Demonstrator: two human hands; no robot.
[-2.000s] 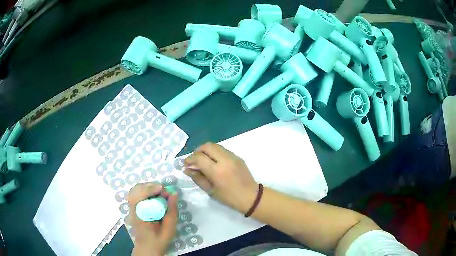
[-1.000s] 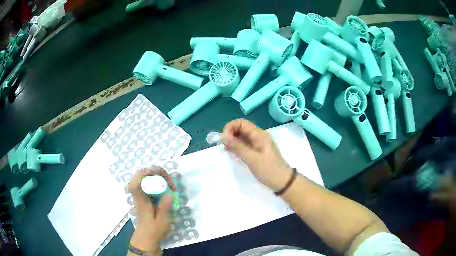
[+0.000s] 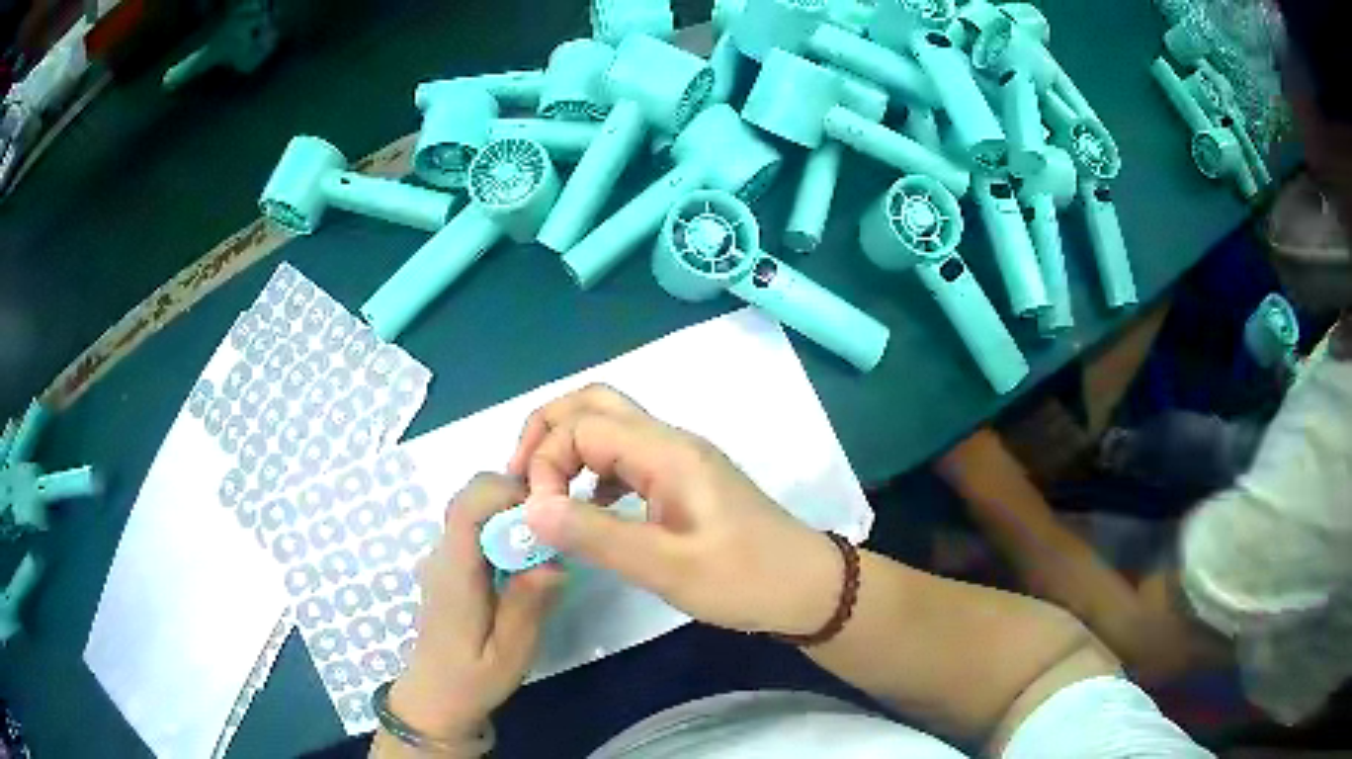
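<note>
My left hand [image 3: 482,608] is closed around a teal fan [image 3: 501,553], its round end facing up; the rest of the fan is hidden by the hand. My right hand [image 3: 638,504] has its thumb and fingertips on a round label [image 3: 522,537] at that end. Whether the fingers still grip the label I cannot tell. Below the hands lies the label sheet [image 3: 349,550], with grey ring-like discs at its left and bare white at its right. A stack of label sheets [image 3: 178,549] lies to the left.
A heap of teal fans [image 3: 638,178] spreads over the far side and right of the dark green tabletop [image 3: 593,319]. A few fans [image 3: 22,482] lie at the left edge. A clear plastic bag [image 3: 1238,74] is at far right. Another person's arm [image 3: 1038,534] is at the right.
My right hand has brought the label from beyond the sheet down to the fan end in my left hand. The view has shifted, and another person's arm now shows at the right.
</note>
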